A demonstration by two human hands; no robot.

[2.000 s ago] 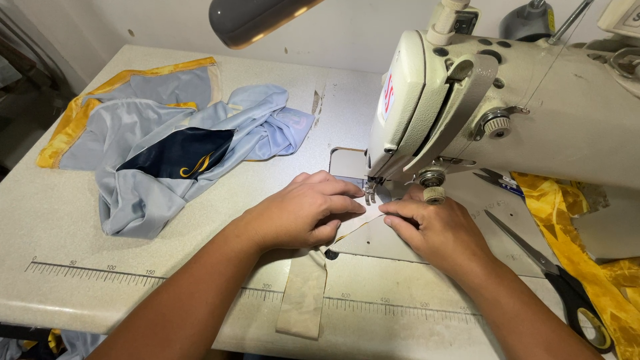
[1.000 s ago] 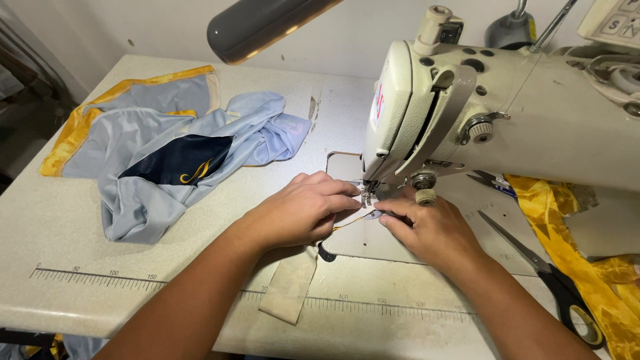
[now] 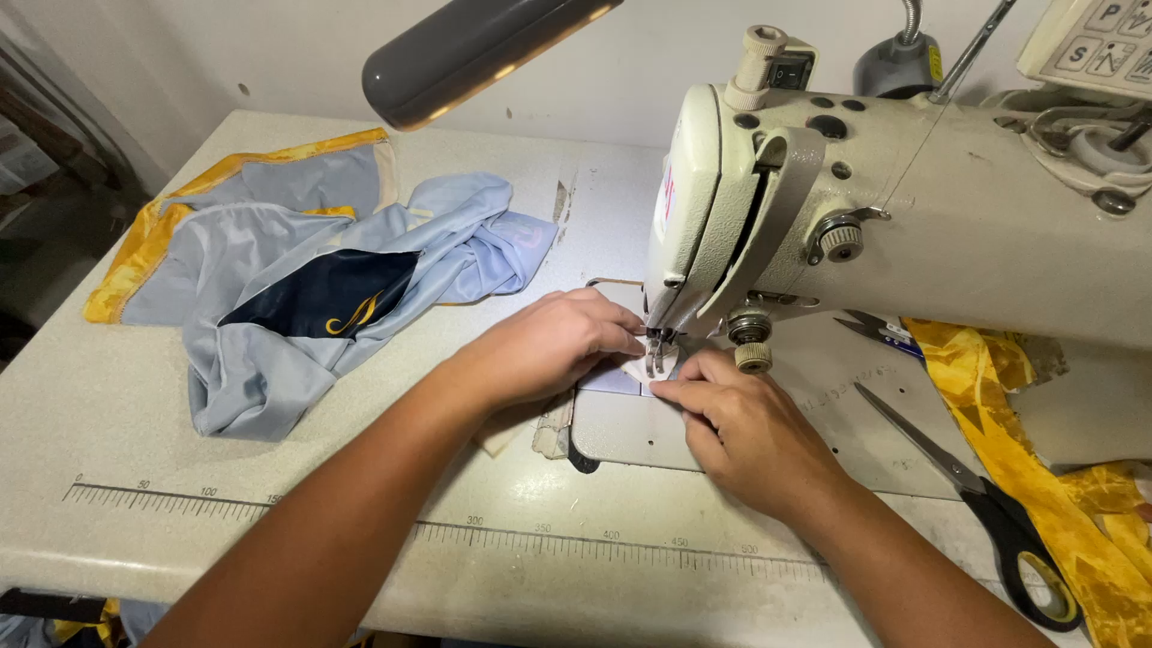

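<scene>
A small piece of pale fabric (image 3: 650, 364) lies under the presser foot (image 3: 661, 353) of a white industrial sewing machine (image 3: 720, 207). From the left, my left hand (image 3: 553, 346) presses on the fabric with its fingertips beside the foot; part of the piece is hidden beneath that hand. My right hand (image 3: 742, 418) has a fingertip on the fabric's near edge, just in front and to the right of the foot. A corner of light cloth (image 3: 499, 436) shows below my left wrist.
A light blue garment (image 3: 270, 225) with yellow trim lies at the left. Black-handled scissors (image 3: 981, 490), blue-handled snips (image 3: 886, 335) and yellow patterned fabric strips (image 3: 981, 396) lie at the right. A dark lamp (image 3: 477, 58) hangs above. A ruler scale (image 3: 540, 535) runs along the near edge.
The light strip that hung toward the ruler scale has drawn back and is now mostly hidden under my left hand and forearm. Both hands stay close to the presser foot.
</scene>
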